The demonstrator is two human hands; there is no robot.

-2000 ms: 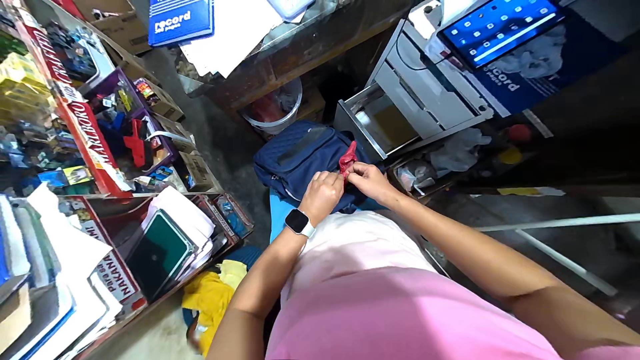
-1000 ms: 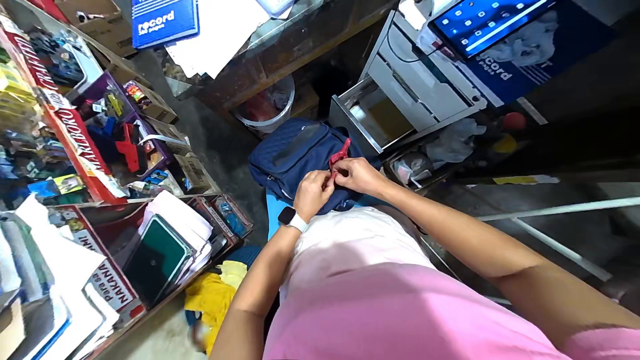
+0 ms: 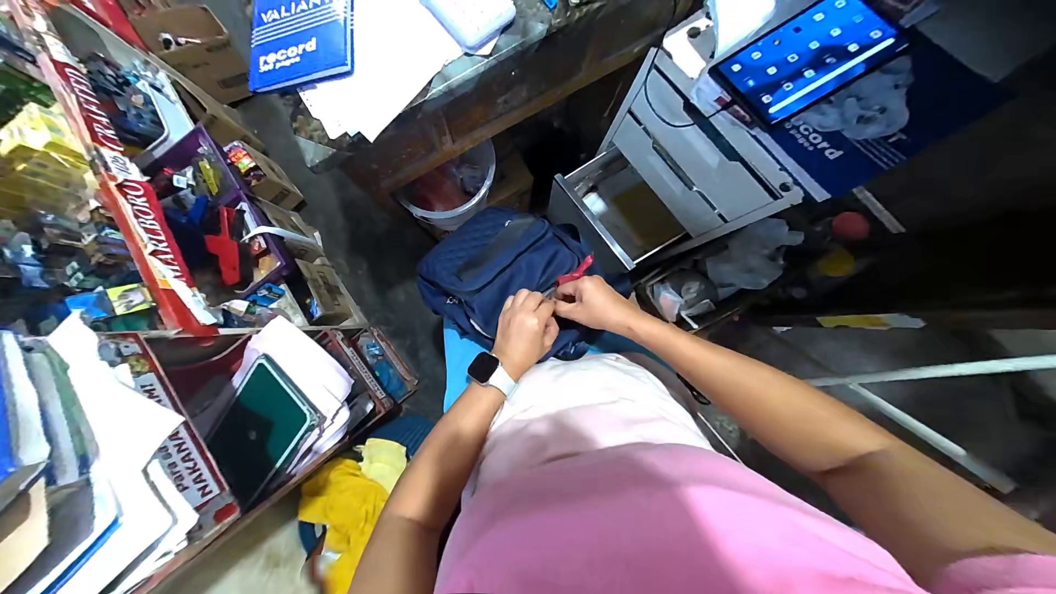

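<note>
A navy blue fabric bag (image 3: 487, 256) rests at my lap in the middle of the head view. Over its near side my left hand (image 3: 526, 323), with a smartwatch at the wrist, has its fingers curled close to the right hand's fingertips. My right hand (image 3: 596, 304) pinches at a small red strip (image 3: 576, 271), which sticks up beyond its fingers. The two hands almost touch, and what lies between the fingertips is hidden.
A grey drawer cabinet (image 3: 685, 157) with its bottom drawer open stands beyond the bag, a tablet (image 3: 808, 58) above it. A white bucket (image 3: 462, 206) sits under the desk (image 3: 528, 74). Shelves with papers and a green folder (image 3: 262, 425) are at left.
The red strip stood up above both hands earlier; now it leans to the right over my right hand. Both hands remain close together on the bag.
</note>
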